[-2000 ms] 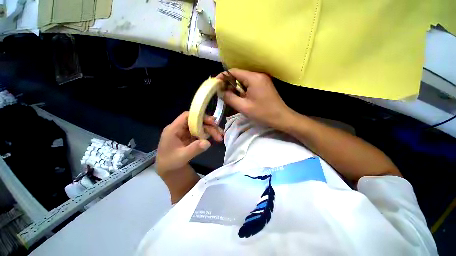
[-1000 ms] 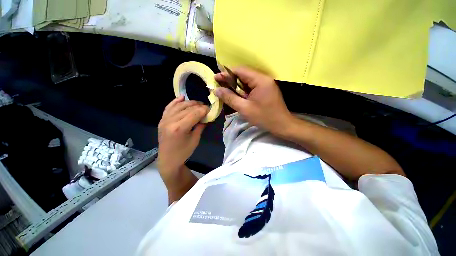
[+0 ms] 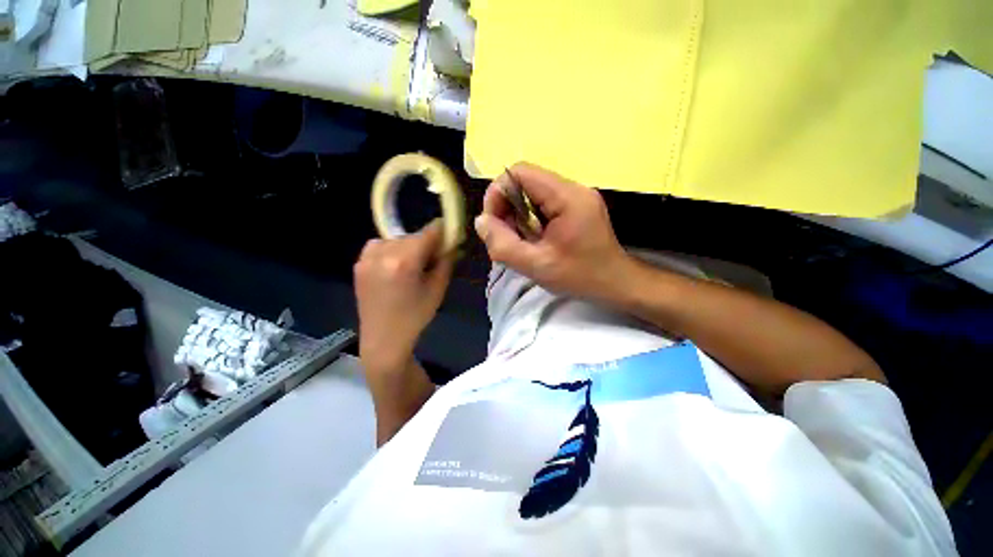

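Note:
My left hand [image 3: 397,285] holds a cream masking tape roll [image 3: 383,203] by its lower right rim, above my lap. A torn bit of tape shows at the roll's upper inner edge. My right hand [image 3: 566,234] holds small snips [image 3: 519,202], dark pointed blades up, most of the tool hidden by the fingers. The two hands are apart. A bag panel [image 3: 577,98] lies yellow side up just beyond my right hand, its stitched seam running away from me and its front edge overhanging the table edge.
Olive stacked panels [image 3: 163,27] lie at the table's far left. The white tabletop [image 3: 316,49] has a dark underside below it. A bundle of white pieces [image 3: 231,346] sits lower left beside a grey-edged rail [image 3: 196,435]. A black cord [image 3: 964,261] hangs at right.
The tape roll has turned and moved away from my right hand, now gripped at its lower right. My right hand stays near the panel's front edge with the snips.

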